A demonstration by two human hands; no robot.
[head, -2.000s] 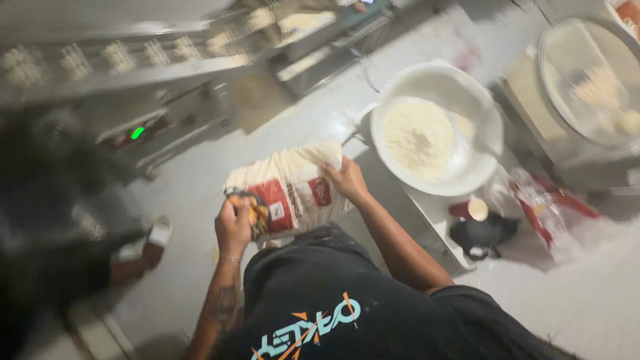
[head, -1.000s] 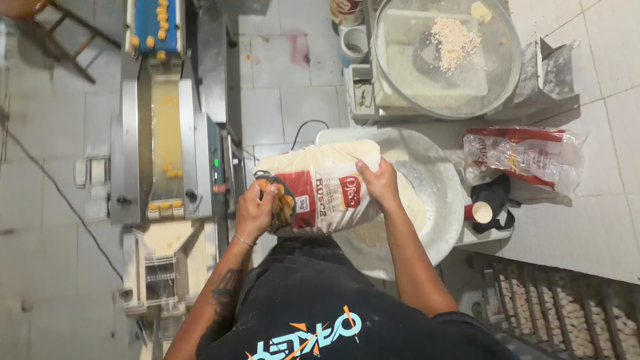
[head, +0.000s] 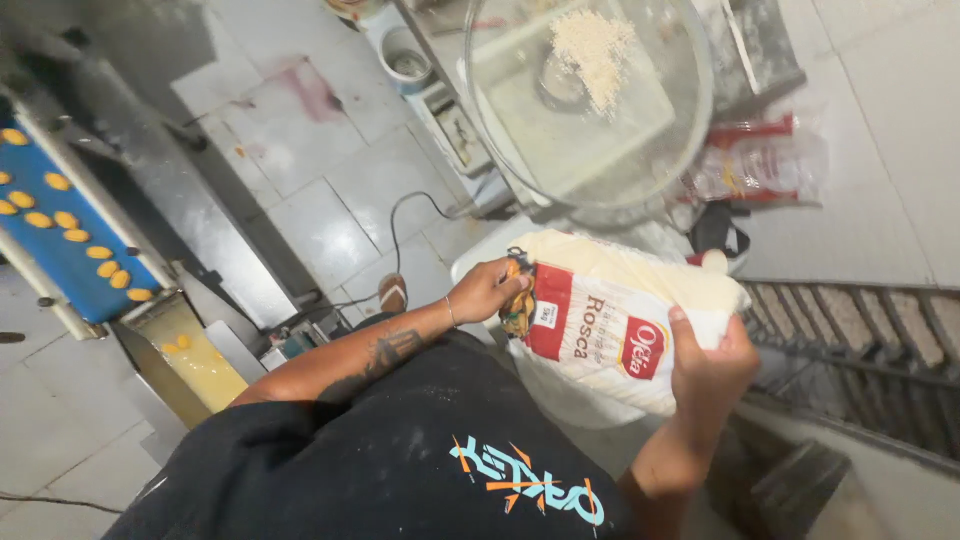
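A full plastic bag of Ofélia breadcrumb flour (head: 600,315), with red and white print, is held between both hands. My left hand (head: 487,291) grips its left, printed end, thumb on top. My right hand (head: 712,360) grips the opposite end at the lower right corner. Beneath the bag is a large white tub (head: 480,259), mostly covered by it, so its contents are hidden. Beyond the tub stands a round clear container (head: 645,161) with a small heap of pale crumbs (head: 592,56) inside.
At left, a blue conveyor belt (head: 67,262) carries several orange-yellow pieces above a metal trough of yellow liquid (head: 199,367). An emptied plastic bag (head: 765,161) lies at upper right, near a black object (head: 716,232). A rack of trays (head: 862,322) stands at right. A cable (head: 394,225) crosses the tiled floor.
The view has swung round. Both hands keep hold of the bag, which now covers most of the white tub; two seconds ago it was beside the tub, with the flour inside showing.
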